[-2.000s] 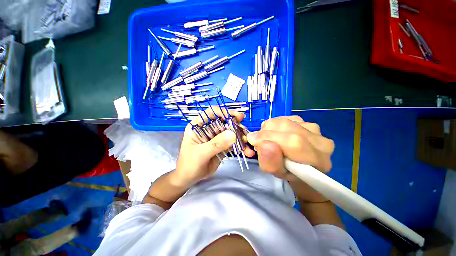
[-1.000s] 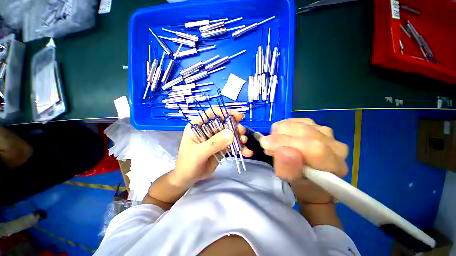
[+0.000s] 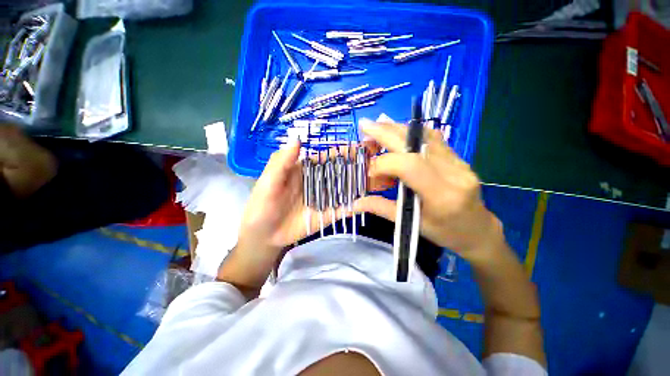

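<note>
Several silver stepped pins (image 3: 335, 181) lie side by side in a row across my left hand (image 3: 273, 202), thin stems pointing both up and down. My right hand (image 3: 441, 187) touches the right end of the row with its fingers. It also holds the black-and-white hand tool (image 3: 408, 213), which stands nearly upright in view beside the pins. The tool's tip cannot be made out. The blue tray (image 3: 240, 139) is just beyond my hands, with many loose pins in it. My right hand hides part of the tray and some pins.
A red bin (image 3: 613, 110) with a few metal pieces is at the right. At the left are a tub of metal parts (image 3: 62, 62) and a flat clear case (image 3: 103, 88). Crumpled white wrapping (image 3: 213, 194) hangs at the bench edge. Another person's arm (image 3: 81, 180) is at the left.
The view has shifted, so the tray appears further right. The pins have gone from a slanted fan to an even row. My right hand has moved up to them, and the tool has swung upright.
</note>
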